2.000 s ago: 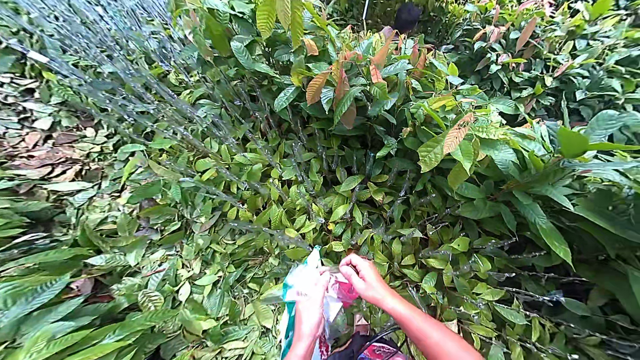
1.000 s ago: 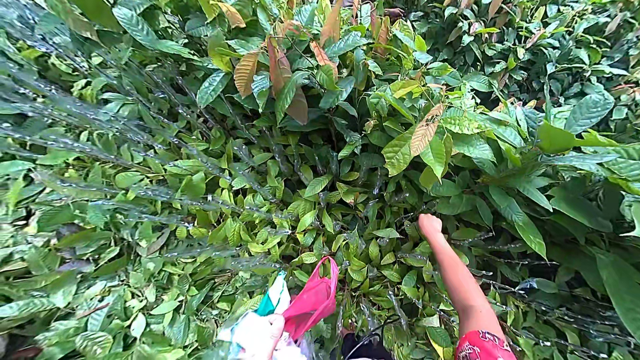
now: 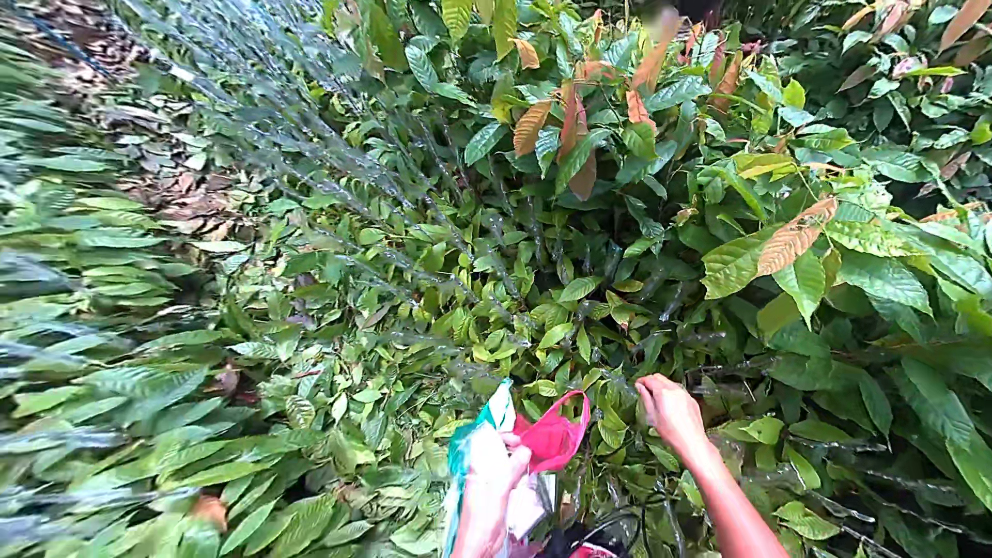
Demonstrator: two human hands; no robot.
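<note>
Near the bottom centre my left hand (image 3: 496,465) is closed on a bundle of plastic bags. A pink plastic bag (image 3: 554,438) sticks out to the right of its fingers, and a green and white plastic bag (image 3: 463,446) hangs on its left side. My right hand (image 3: 668,407) is a short way to the right, over the leafy seedlings (image 3: 570,333), with its fingers curled. Whether anything thin is between those fingers cannot be told. Something white (image 3: 527,508) shows below the pink bag, partly hidden by my left wrist.
Taller plants with green and orange-brown leaves (image 3: 798,232) stand at the right. Rows of plants in clear, shiny sleeves or stems (image 3: 349,170) stretch to the upper left, blurred. Dry brown leaves (image 3: 190,205) lie on the ground at the left. Dark cords (image 3: 639,515) show at the bottom.
Two seconds ago my hands were together at the bags; one second ago my right hand was reaching out to the right among the leaves. Now it is back closer to the bags, apart from my left hand.
</note>
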